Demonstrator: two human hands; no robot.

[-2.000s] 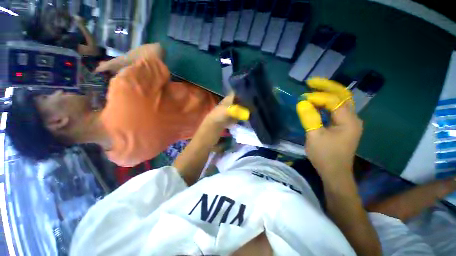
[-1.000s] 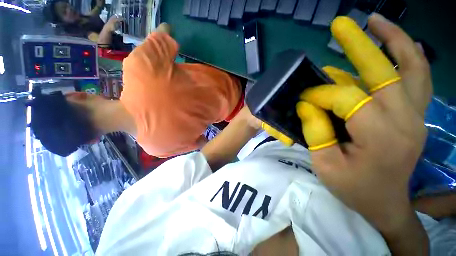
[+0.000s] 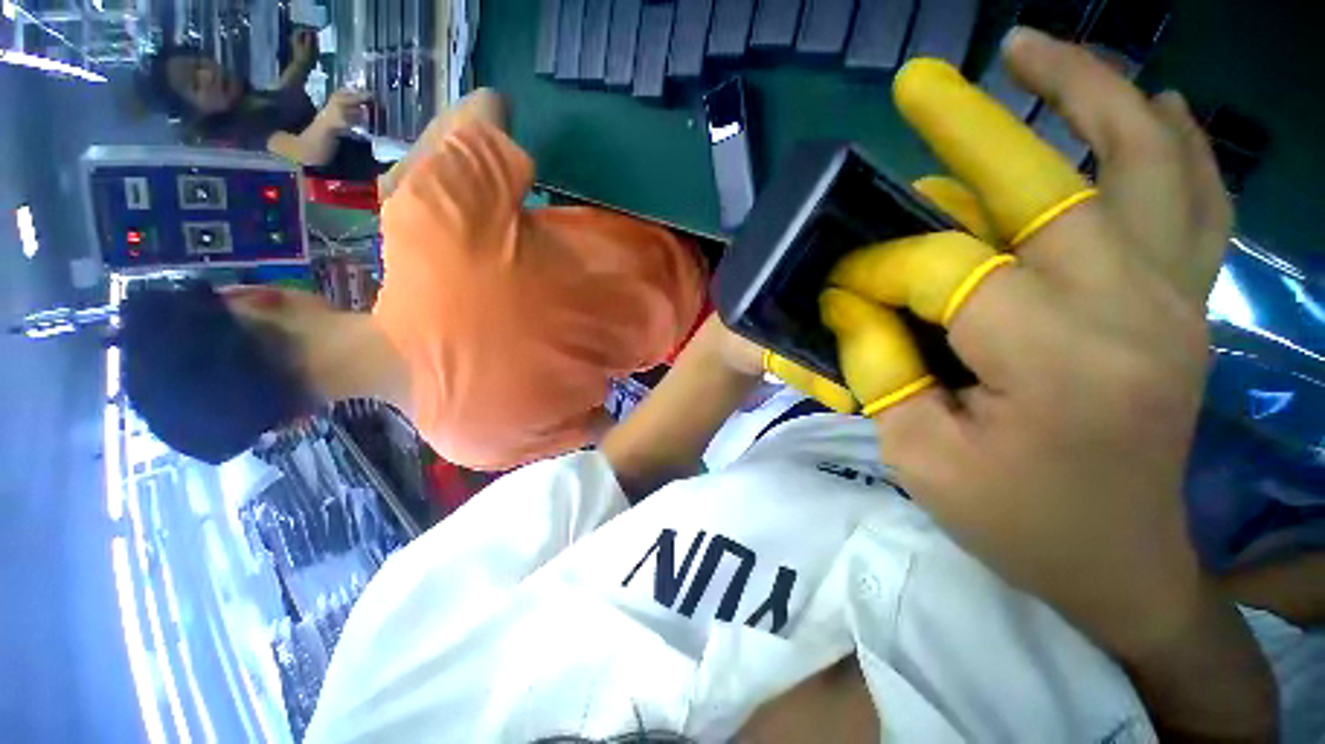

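Observation:
A dark box-shaped device (image 3: 799,218) is held up close to the camera, tilted, with its glossy black face towards my right hand. My left hand (image 3: 741,359) grips it from below and behind; a yellow-cotted digit shows at its lower edge, and the rest is mostly hidden. My right hand (image 3: 1061,334) is large in front, with yellow cots on several fingers. Its curled fingertips touch the glossy face, while other fingers are spread. Whether it pinches film there cannot be told.
Grey devices (image 3: 756,29) lie in a row on the green bench (image 3: 596,146); one lies apart (image 3: 730,153). Shiny blue film (image 3: 1264,378) is at the right edge. A person in orange (image 3: 538,291) sits close on the left. A box with red lights (image 3: 199,214) stands beyond.
Since two seconds ago, the device has come nearer the camera and turned, and my right hand has moved onto its glossy face. Over the last second, both have shifted slightly left.

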